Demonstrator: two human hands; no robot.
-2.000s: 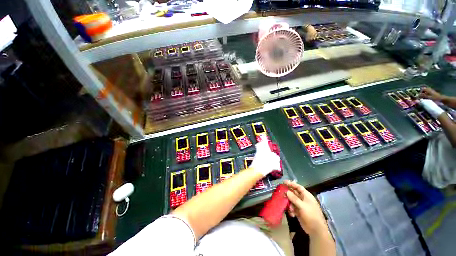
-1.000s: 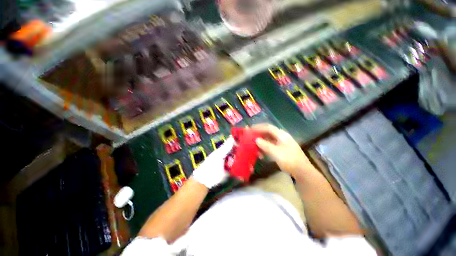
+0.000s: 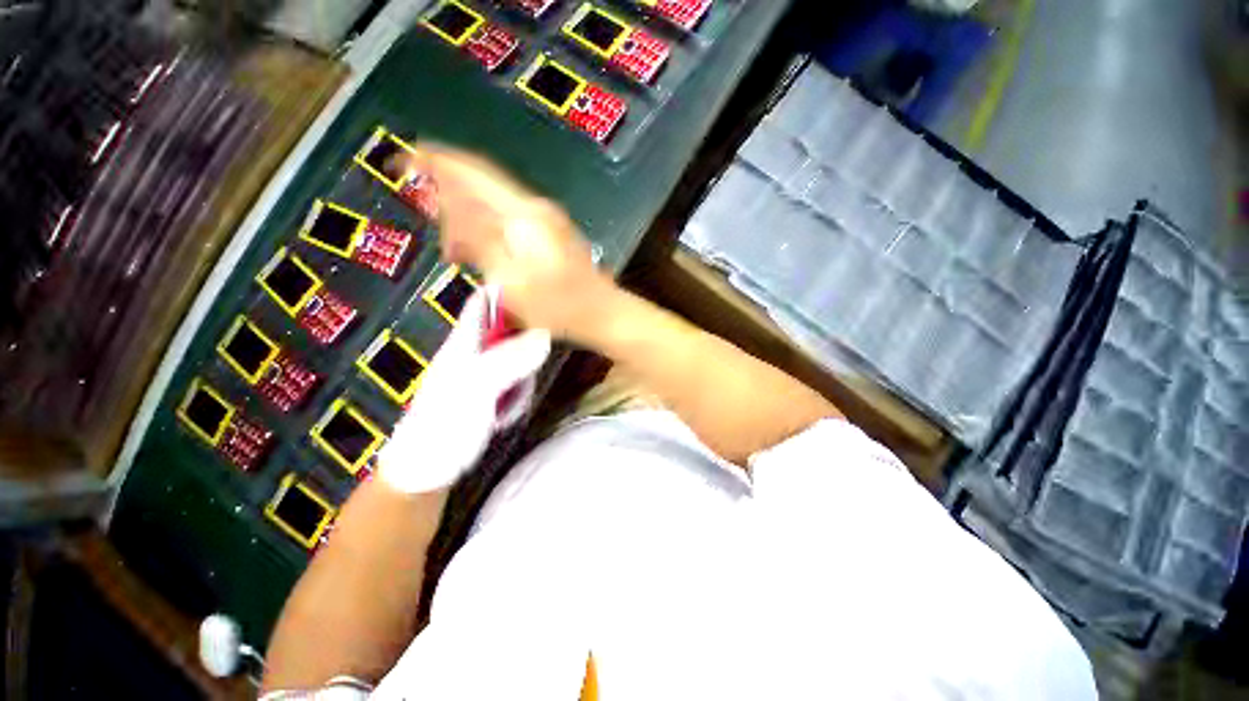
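Note:
My left hand, in a white glove, is closed around a red phone, mostly hidden by the fingers. My bare right hand is blurred and reaches over it; its fingertips are at the end keypad phone of the far row. Whether they grip anything is unclear. The clear phone tray lies on the green bench and holds two rows of yellow-framed phones with red keypads. My hands cover part of the near row.
Another phone tray lies farther along the bench. Grey cover trays are beside the bench at right, over a cardboard edge, with another grey stack beyond. Stacked phone trays stand at left. A small white item is at bottom left.
The view has turned towards the grey trays. My right hand has left the red piece and moved to the end phone of the far row. My left hand still holds the red phone.

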